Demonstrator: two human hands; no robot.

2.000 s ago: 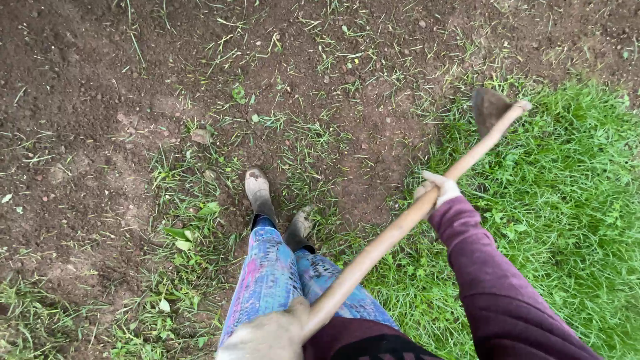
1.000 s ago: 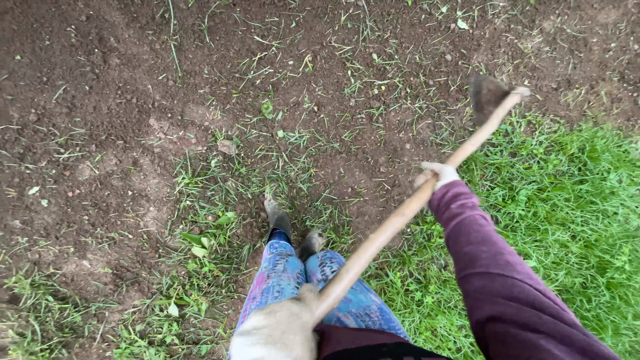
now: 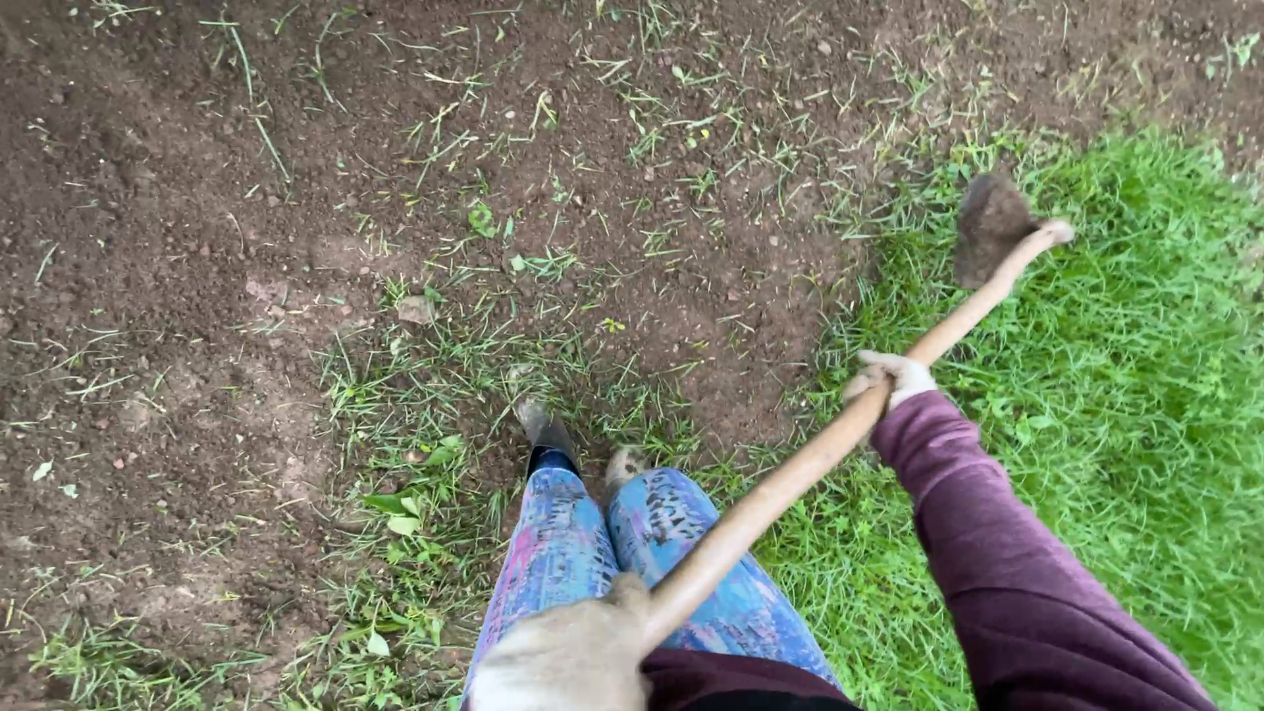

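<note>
A hoe with a long wooden handle (image 3: 765, 509) runs slantwise from the bottom middle up to the right. Its broad, soil-covered metal blade (image 3: 990, 229) hangs over the edge of the green grass; whether it touches the ground I cannot tell. My right hand (image 3: 894, 380), in a pale glove, grips the handle about midway along. At the lower end, close to my thighs, my left hand (image 3: 568, 657) is closed around the handle in a pale, dirty glove; its fingers are partly hidden.
Brown soil (image 3: 197, 197) with scattered cut grass blades spreads ahead and to the left. Thick green grass (image 3: 1136, 395) grows on the right. My muddy boots (image 3: 543, 425) stand on patchy grass, near a small stone (image 3: 417, 309).
Both hands stay on the handle throughout. The hoe's blade now hangs lower in the view, over the grass edge, than one second ago.
</note>
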